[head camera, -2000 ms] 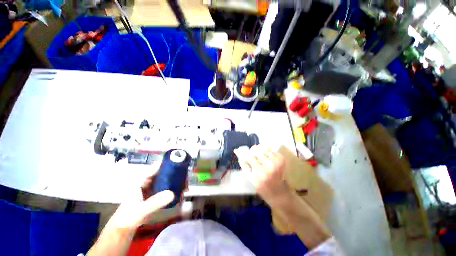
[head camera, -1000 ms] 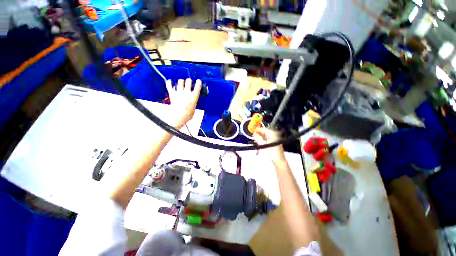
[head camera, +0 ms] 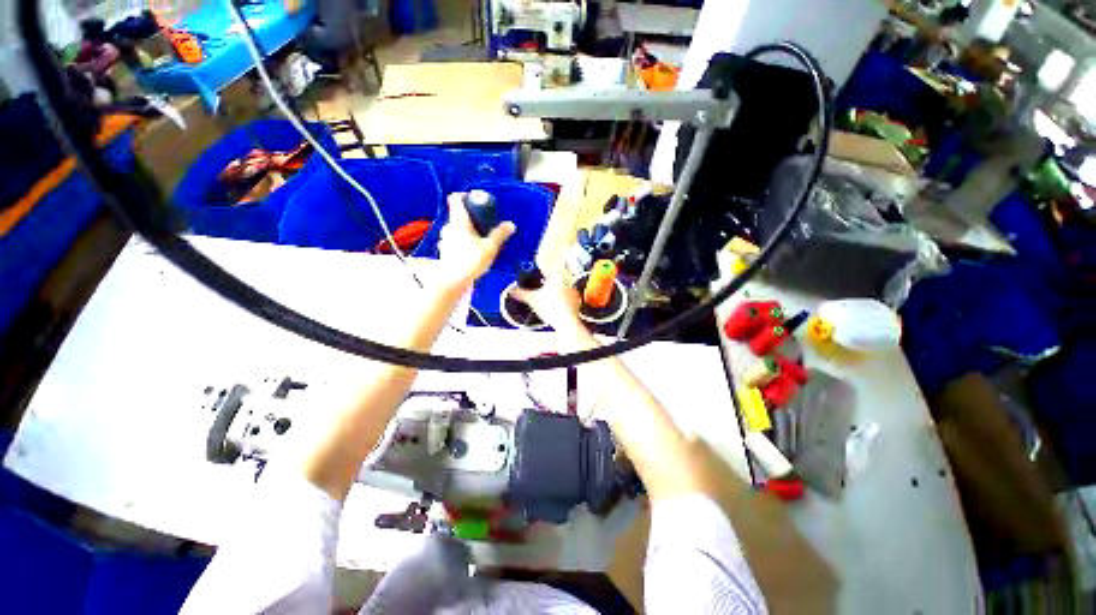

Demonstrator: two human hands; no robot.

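Observation:
My left hand (head camera: 466,249) is raised beyond the sewing machine and holds a dark navy thread cone (head camera: 481,213) upright over a blue bin. My right hand (head camera: 551,298) reaches to the left round cone holder (head camera: 517,315) behind the machine; its fingers are at a small dark piece (head camera: 529,278) there, and whether they grip it is hard to tell. An orange thread cone (head camera: 601,284) stands on the right holder. The pale sewing machine (head camera: 466,447), with a dark motor housing (head camera: 548,463), lies below my forearms.
A thick black cable (head camera: 415,358) curves across the view. A metal rod and crossbar (head camera: 625,108) stand behind the machine. Red and yellow spools (head camera: 755,321) lie on the right side of the white table (head camera: 108,348). A brown cardboard sheet (head camera: 745,517) is beneath my right arm. Blue bins (head camera: 361,198) stand beyond.
My left hand, blurred a dark item before, now clearly shows the dark cone. My right hand has moved left from the orange cone to the left holder. The view has shifted slightly.

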